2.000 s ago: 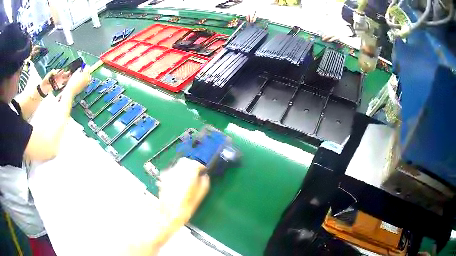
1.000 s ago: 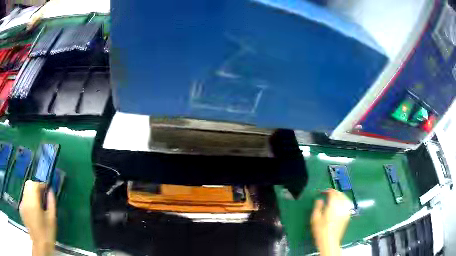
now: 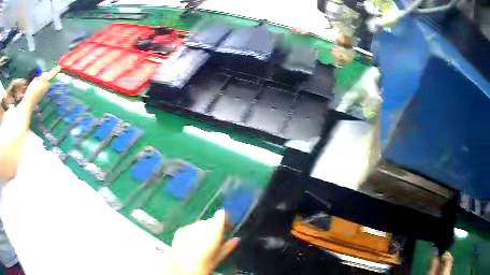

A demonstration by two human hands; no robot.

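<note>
My left hand (image 3: 200,246) is at the bottom centre, its thumb and a finger around the lower end of a phone frame (image 3: 240,203) with a blue patch. This frame is blurred and lies just left of the black press surround. A row of phone frames with blue patches (image 3: 181,181) runs up and left over the green mat. My right hand (image 3: 442,263) shows only as fingertips at the lower right, cut off by the picture's bottom edge; what it holds is unclear. The orange press fixture (image 3: 344,237) lies low between the hands.
The blue press housing (image 3: 430,102) stands at the right above the black surround (image 3: 268,244). A black parts tray (image 3: 236,99) with stacked dark slats is beyond the mat's middle. A red tray (image 3: 107,62) lies left of it. Another person's arm (image 3: 19,126) reaches in at the left.
The view has swung back left from the press, which is now at the right. The right hand has moved to the picture's bottom edge. The left hand is now beside the press surround.
</note>
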